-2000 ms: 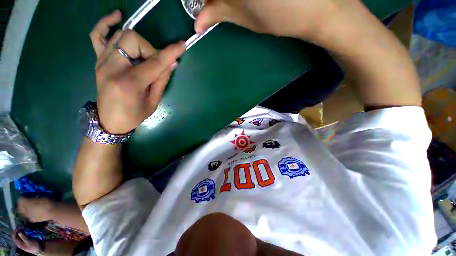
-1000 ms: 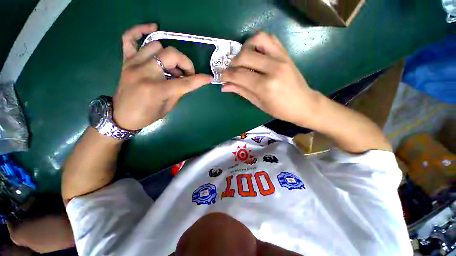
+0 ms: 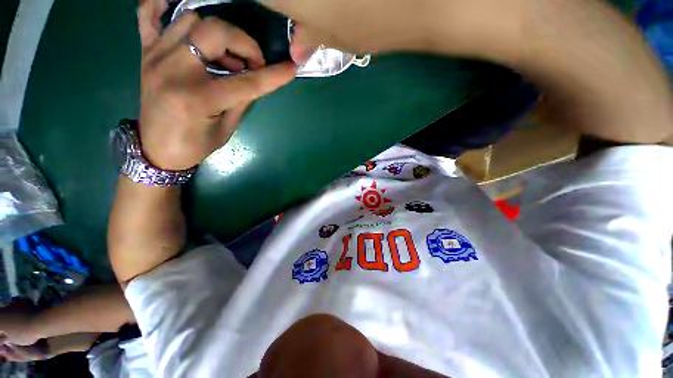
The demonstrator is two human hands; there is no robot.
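A white loop-shaped plastic housing (image 3: 325,63) is held at the top edge of the picture over the dark green table. My left hand (image 3: 203,88), with a ring and a metal wristwatch, grips it, with thumb and finger closed at its near side. The rounded end with moulded detail shows between the hands. My right hand (image 3: 313,29) is at that end, mostly cut off by the top edge and blurred. Its fingertip touches or nearly touches the housing. Any small part in the fingers is hidden.
The green tabletop (image 3: 295,148) has a curved white line at left. A crumpled clear bag (image 3: 28,193) and a blue bundle (image 3: 50,255) lie at the left edge. Another person's arms (image 3: 74,314) show lower left. An open brown carton (image 3: 524,153) stands below the table edge at right.
Both hands and the housing have shifted up in the picture, and my right hand is now largely cut off. The carton on the table at the top has left the view. The other person's arms have moved.
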